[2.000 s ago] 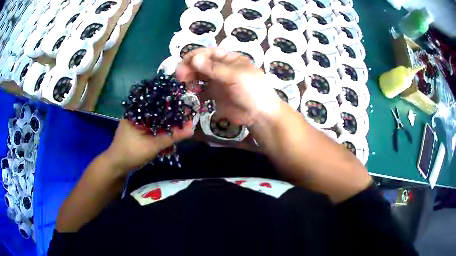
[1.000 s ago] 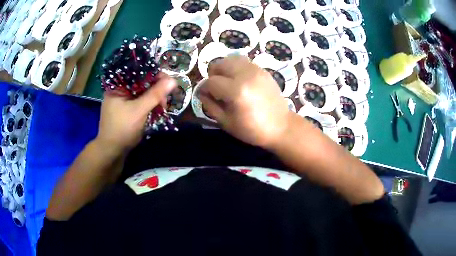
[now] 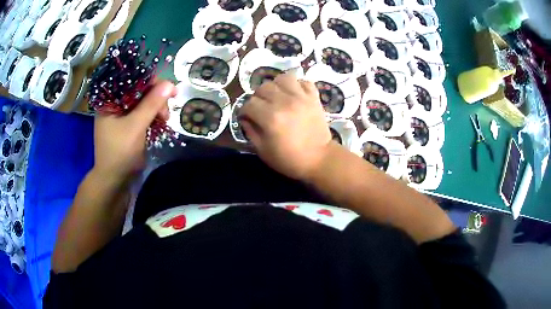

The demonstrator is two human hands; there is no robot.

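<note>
My left hand (image 3: 124, 136) is closed around a bundle of wired parts (image 3: 121, 72), dark heads with silvery dots up, red wires and pale tips hanging below the fist. My right hand (image 3: 290, 124) is over a white shell (image 3: 237, 121) in the front row, which it partly covers. Its fingers are bent down at the shell; whether they hold a small part is hidden. Another white shell with a dark oval window (image 3: 201, 114) lies just left of it, uncovered. More shells (image 3: 338, 59) stand in rows behind.
More shells (image 3: 55, 84) lie on stacked boards at left, beside blue material (image 3: 57, 175). At right on the green bench are a yellow glue bottle (image 3: 477, 84), pliers (image 3: 481, 143), a smartphone (image 3: 511, 172), a white strip (image 3: 522, 191) and an open parts box (image 3: 506, 108).
My left hand has moved left with the bundle, away from the shells, uncovering the front-left one. My right hand has come down from its raised position onto a front-row shell.
</note>
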